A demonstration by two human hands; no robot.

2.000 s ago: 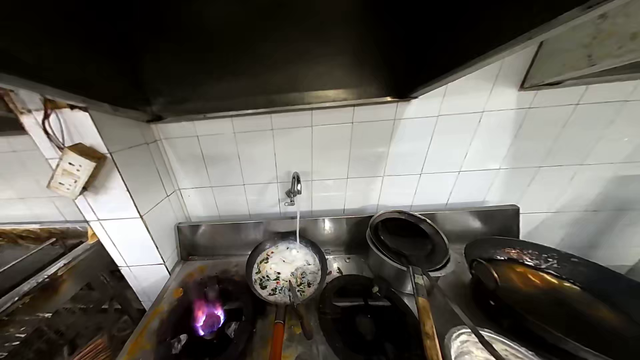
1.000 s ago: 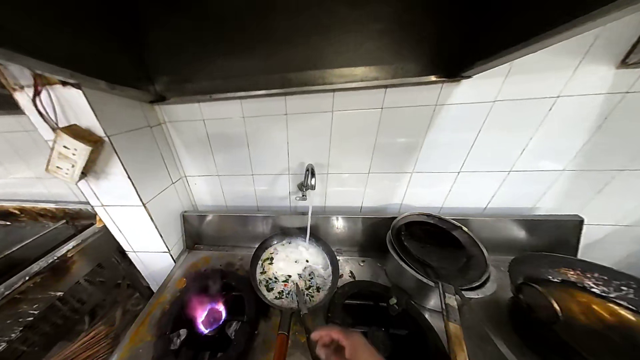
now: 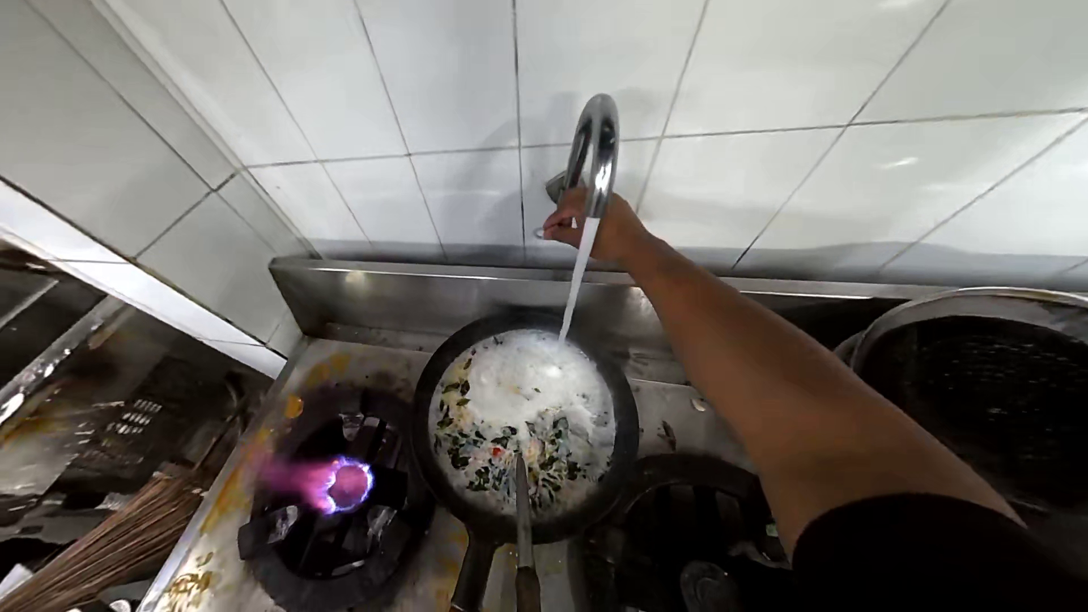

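Observation:
My right hand (image 3: 595, 225) reaches up behind the running stream of a chrome faucet (image 3: 602, 144), its fingers closed at the small tap handle (image 3: 541, 233) by the wall. Water falls into a black pan (image 3: 629, 425) below. Cloudy, frothy liquid with chopped greens and a few red bits (image 3: 544, 450) fills the pan. A metal utensil (image 3: 523, 510) with a wooden handle rests in it, beside the pan's own handle. My left hand is not in view.
A lit burner (image 3: 348, 484) flames left of the pan. Another burner (image 3: 697, 544) lies under my forearm. A large dark pan (image 3: 977, 382) stands at the right. A steel backsplash (image 3: 391, 297) runs along the tiled wall. Twig bristles (image 3: 110, 535) are at lower left.
My right hand, low beside the pan handles a second ago, has moved up to the faucet. The water was running in the earlier frames too. The view is now closer to the pan and faucet.

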